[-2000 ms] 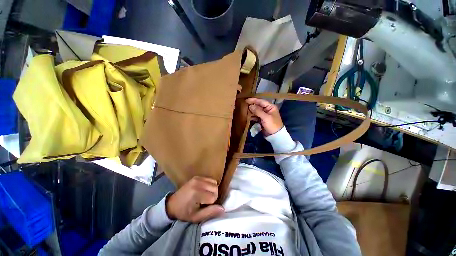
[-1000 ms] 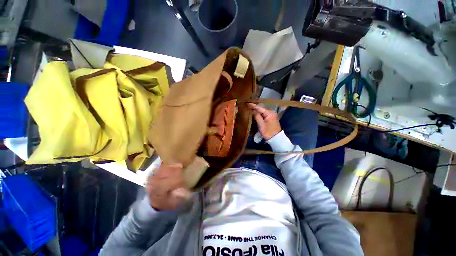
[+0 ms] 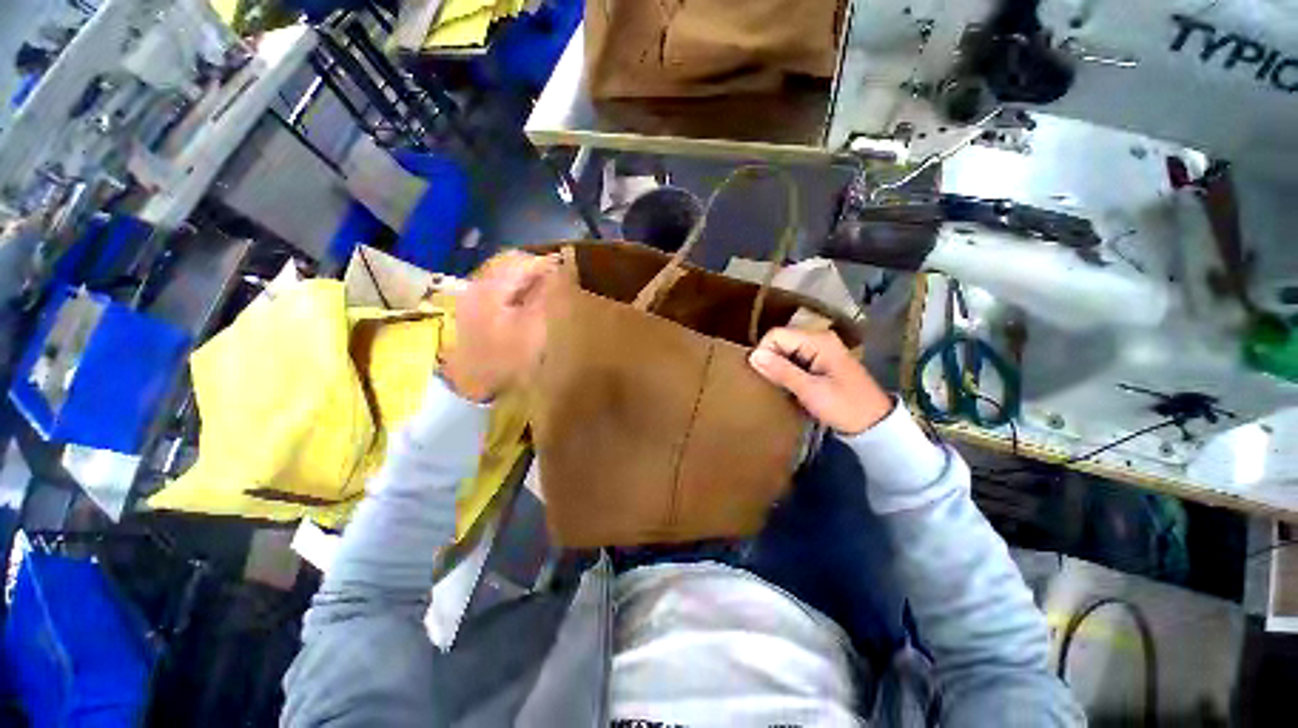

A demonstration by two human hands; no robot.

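A brown tote bag (image 3: 641,427) stands upright over my lap, its mouth up and partly open, with a centre seam on the side facing me. A bag handle (image 3: 793,213) loops up from the mouth. My left hand (image 3: 498,324) is blurred at the bag's upper left corner and pinches the rim there. My right hand (image 3: 821,378) holds the rim at the right, thumb on the outer side. The bag's lower edge is above my shirt. The inside shows only as a dark strip.
Yellow bag pieces (image 3: 278,398) lie heaped at left. Green-handled scissors (image 3: 968,381) lie on the white machine table (image 3: 1053,413) at right, below a sewing machine (image 3: 1139,86). Another brown bag (image 3: 712,50) lies on the side table (image 3: 683,125) ahead. Blue bins (image 3: 93,363) stand at far left.
The bag has turned from sideways to mouth-up, its seam now vertical. My left hand has moved up to the upper left corner. The view has shifted, showing the side table and more machine.
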